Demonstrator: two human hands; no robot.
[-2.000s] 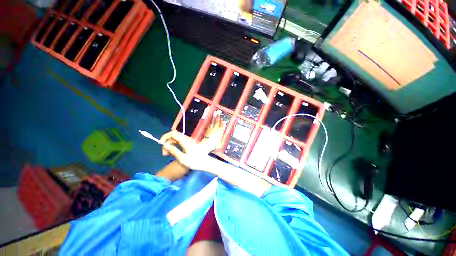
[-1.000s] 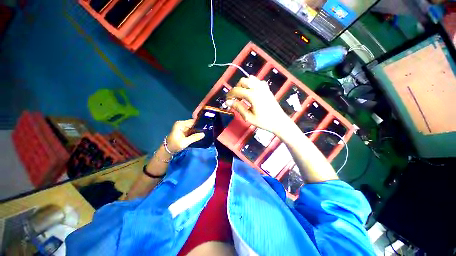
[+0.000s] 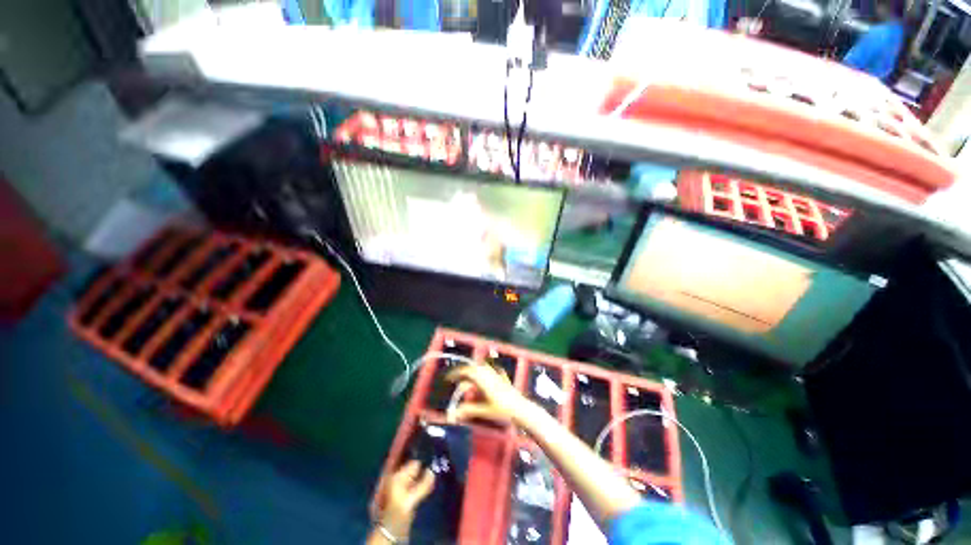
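Observation:
My left hand (image 3: 402, 495) holds a black smartphone (image 3: 439, 468) with a small white label at its top end, over the left part of the orange-red phone tray (image 3: 487, 479). My right hand (image 3: 484, 392) is at the phone's top end, fingers bent around the end of a white USB cable (image 3: 375, 319); the plug is hidden or too blurred to tell. Other black phones (image 3: 592, 410) lie in the tray slots. One slot beside the held phone shows bare orange-red. A second white cable (image 3: 687, 431) loops over the tray's right side.
Stacked full trays (image 3: 229, 389) stand at left. The left monitor (image 3: 453, 224), right monitor (image 3: 735, 282), keyboard (image 3: 426, 298) and blue roll in plastic (image 3: 549, 309) are behind the tray. A white shelf (image 3: 426, 96) with orange trays crosses above. A person in blue (image 3: 875, 48) is far back.
The view has tilted up to show the monitors and shelf. My hands remain together at the phone's top end, and the held phone now appears over the tray's left part.

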